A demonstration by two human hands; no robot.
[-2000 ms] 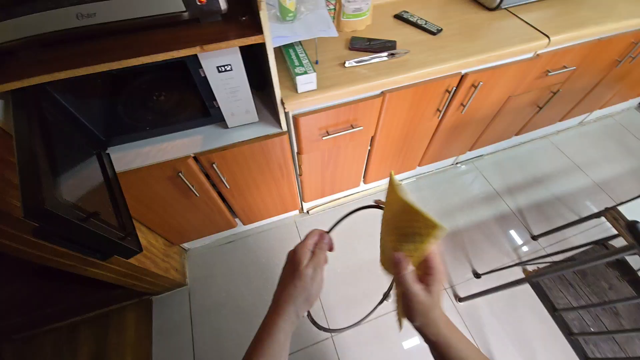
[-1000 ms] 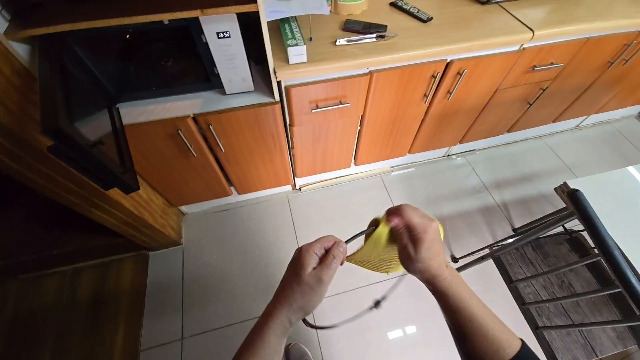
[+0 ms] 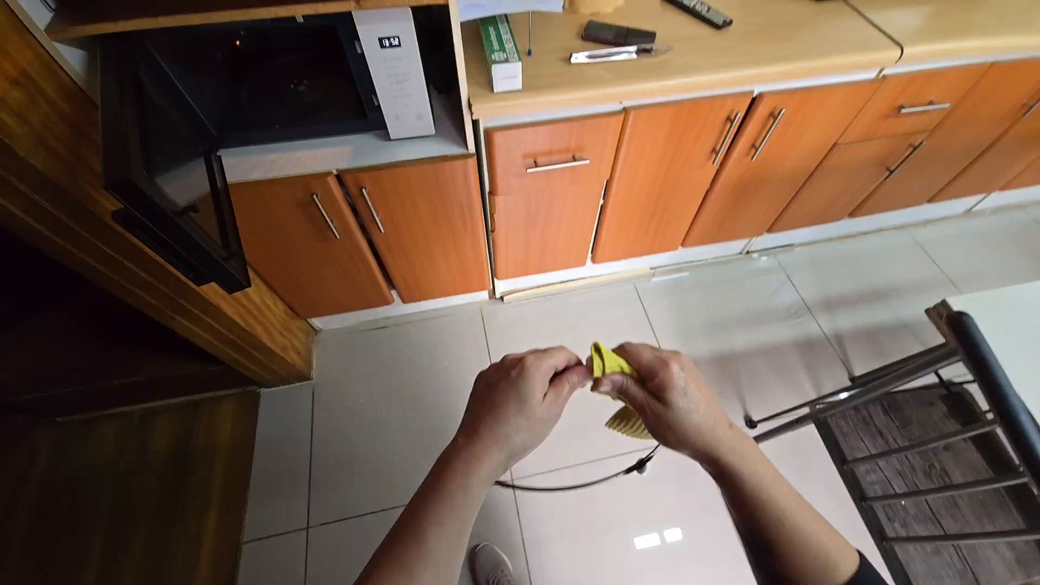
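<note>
Over the tiled floor, my right hand (image 3: 666,394) is closed around a yellow ribbed cloth (image 3: 624,366), whose lower end hangs below the palm. The cloth is bunched around part of a thin dark ring or hoop (image 3: 569,487), mostly hidden by my hands. My left hand (image 3: 524,398) pinches the ring just left of the cloth, the fingertips of both hands nearly touching. Below my hands the ring curves in an arc, with a small dark joint or clip (image 3: 642,464) on its right part.
An open microwave (image 3: 292,77) stands at the upper left, its door (image 3: 175,179) swung outward. The wooden counter (image 3: 707,61) holds a green-and-white box (image 3: 500,50), a utility knife (image 3: 615,54), a black case (image 3: 619,32) and a remote (image 3: 700,11). A metal-framed chair (image 3: 934,455) is at the right.
The cloth hung loosely from my right hand two seconds ago; now it is bunched in the fist around the ring. My hands have come closer together.
</note>
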